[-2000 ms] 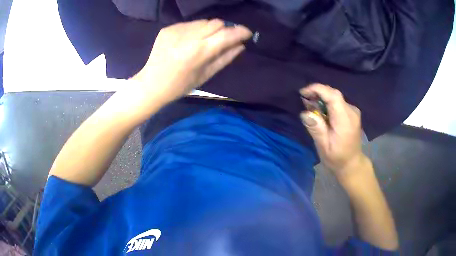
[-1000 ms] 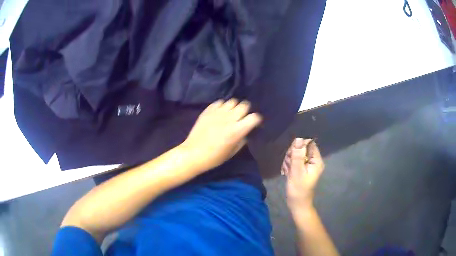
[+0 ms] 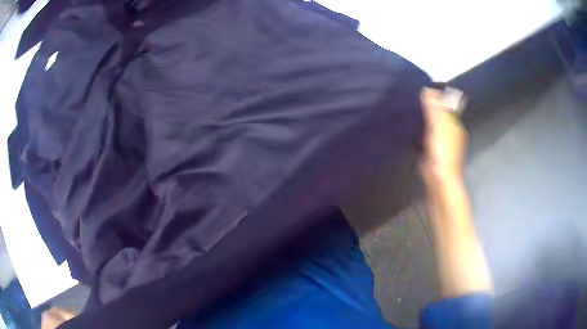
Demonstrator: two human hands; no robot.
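Note:
The dark jacket [image 3: 219,122] is spread over the table and hangs over its near edge against my blue shirt, with wrinkled, shinier lining facing up. My right hand [image 3: 444,125] is at the jacket's right edge, blurred, with its fingers closed on the dark cloth. Something pale shows at its fingertips, too blurred to name. My left hand [image 3: 56,317] shows only in part at the bottom left, beside the jacket's lower left end. The jacket and the picture's edge hide the rest of it, so its grip cannot be told.
The white table top [image 3: 450,38] shows beyond the jacket and along its left side. The table's near edge runs at a slant past my right hand. Grey speckled floor [image 3: 399,263] shows below it at the right.
The jacket's lining now spreads much wider to the right. My right hand has moved up and right onto the cloth's edge. My left hand has moved from the middle to the far lower left.

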